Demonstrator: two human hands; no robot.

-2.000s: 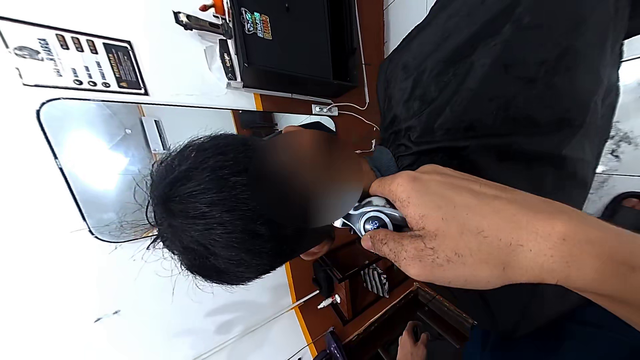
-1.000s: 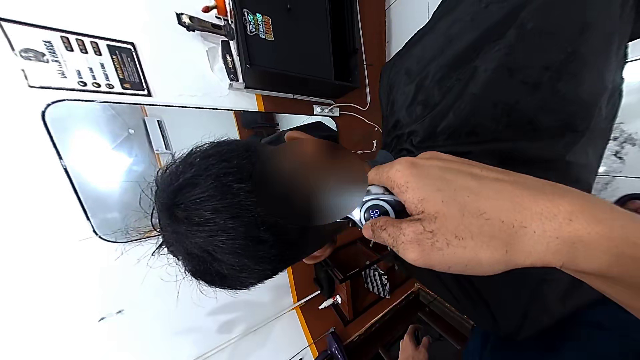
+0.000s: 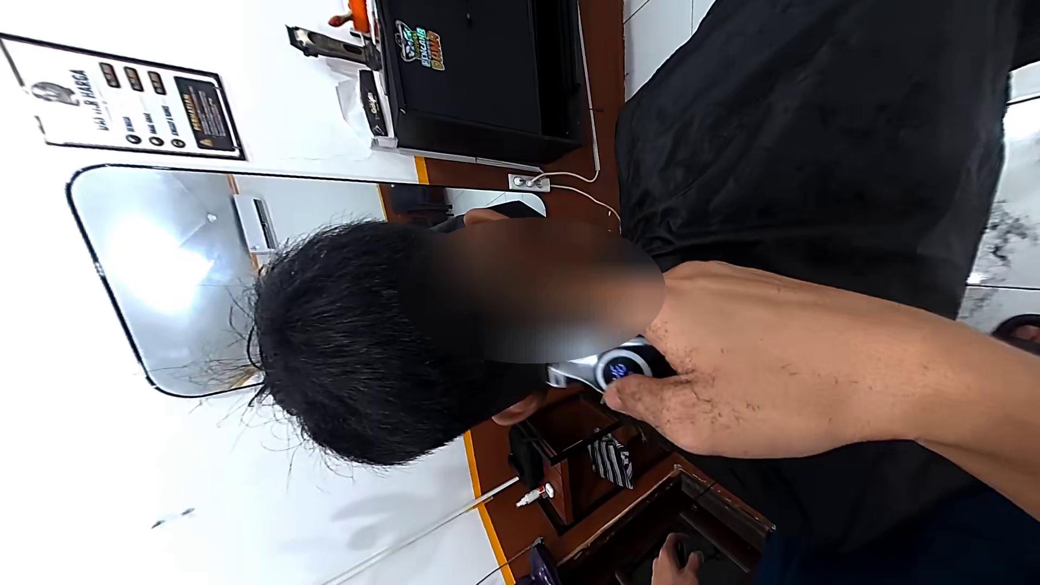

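Note:
My right hand (image 3: 731,366) reaches in from the right of the head view, its fingers closed around a hair clipper (image 3: 621,367) with a round lit display. My thumb rests by the display. The clipper's front end meets the edge of a blurred patch on a seated person's head (image 3: 349,341), near the lower ear (image 3: 520,408); exact contact is hidden. The hair is short and black, with loose strands standing out at the crown. A black cape (image 3: 812,146) covers the person's body. Small cut hairs stick to my right hand. My left hand does not show.
The view is turned sideways. A framed mirror (image 3: 171,276) and a framed sign hang on the white wall. A black cabinet (image 3: 479,97), another clipper (image 3: 329,45) and a power strip (image 3: 528,183) are above. Below are a small bottle (image 3: 535,495) and another hand (image 3: 676,562), apparently a different person's.
My right hand and the clipper have shifted slightly toward the bottom of the view since one second ago. The clipper stays in my grip beside the person's head.

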